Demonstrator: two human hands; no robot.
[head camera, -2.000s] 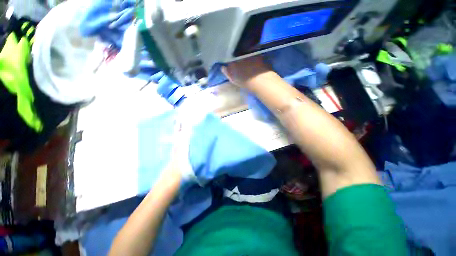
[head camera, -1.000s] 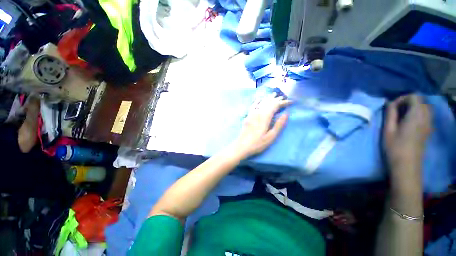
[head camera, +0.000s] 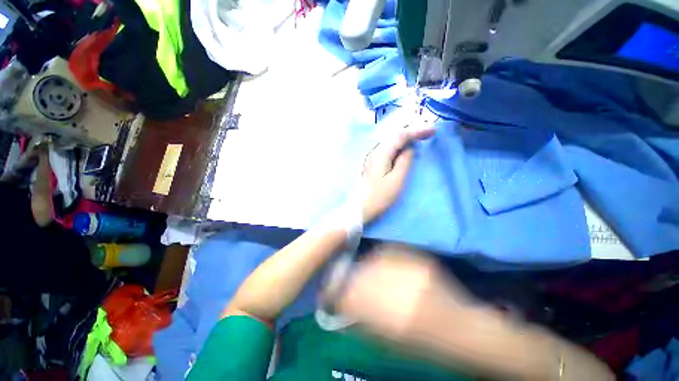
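Observation:
A light blue fabric panel (head camera: 514, 231) lies over the white machine table, partly under the machine head (head camera: 514, 30). My left hand (head camera: 387, 175) rests on the panel's left part, fingertips just below the presser foot area (head camera: 424, 97), fingers slightly spread. My right hand (head camera: 387, 290) is blurred, low in front of my body and below the table edge. A pale white tape (head camera: 333, 312) shows at its fingers; its grip is too blurred to tell. A loose folded blue piece (head camera: 528, 182) lies on the panel.
Blue pieces (head camera: 383, 78) lie beyond the needle. A white bundle (head camera: 238, 33) and black and neon garments (head camera: 160, 67) are at top left. Blue cloth (head camera: 223, 290) hangs below the table edge. Bottles (head camera: 112, 225), an orange bag (head camera: 138, 316) and another person's arm (head camera: 42, 186) are at left.
My right hand has moved from the panel's right side down and left to my lap. The white strips on the panel are gone from there. My left hand stays near the needle.

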